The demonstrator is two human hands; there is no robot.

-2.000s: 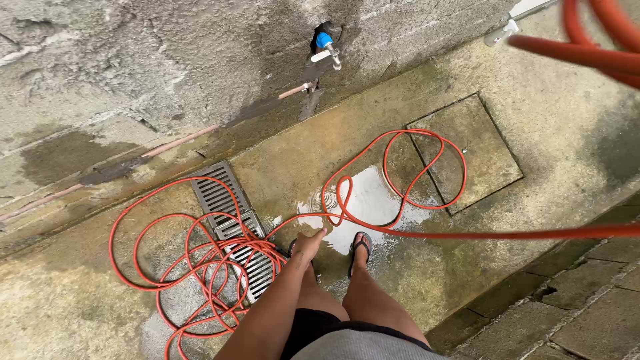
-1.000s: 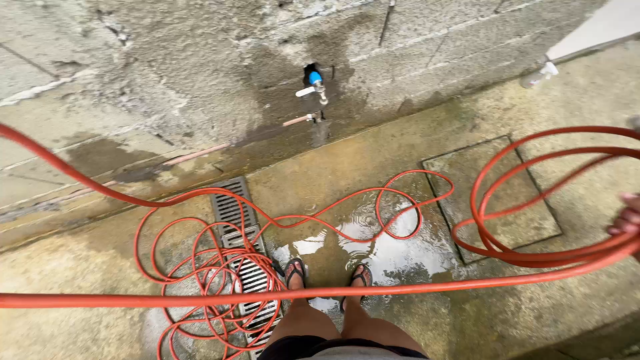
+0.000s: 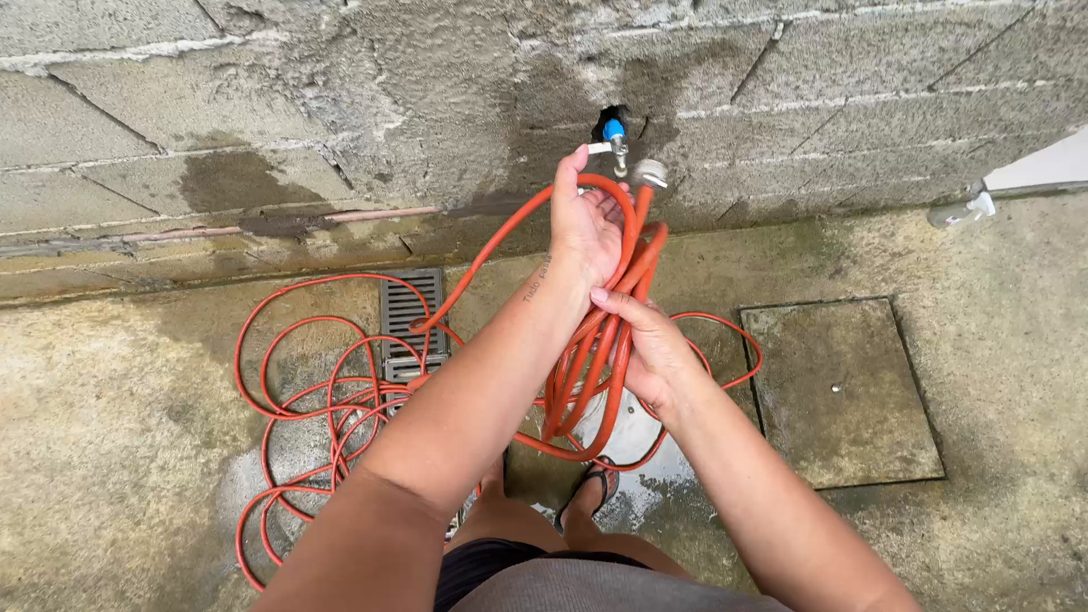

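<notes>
My right hand [image 3: 650, 348] grips a bundle of loops of an orange hose [image 3: 608, 340] in front of my body. My left hand [image 3: 588, 225] is raised palm up at the upper part of the bundle, with a length of hose passing across its palm and fingers; its thumb points up. A hose end with a whitish fitting [image 3: 651, 173], somewhat blurred, sticks up beyond the loops. Just past my left fingertips is a metal tap [image 3: 619, 153] with a light lever and a blue part, set in a hole in the wall. More hose [image 3: 348, 340] lies in tangled loops on the ground at the left.
A rough concrete block wall [image 3: 425, 102] runs across the far side, with a pinkish pipe [image 3: 382, 214] along it. A slotted drain grate [image 3: 411, 310] lies under the hose. On the wet concrete floor are a square cover [image 3: 850, 395] and, near the wall, a clear plastic container [image 3: 960, 211].
The loops seen at the right edge a second ago are now gathered into a bundle before me. Both hands have come together at it. The view has moved closer to the wall.
</notes>
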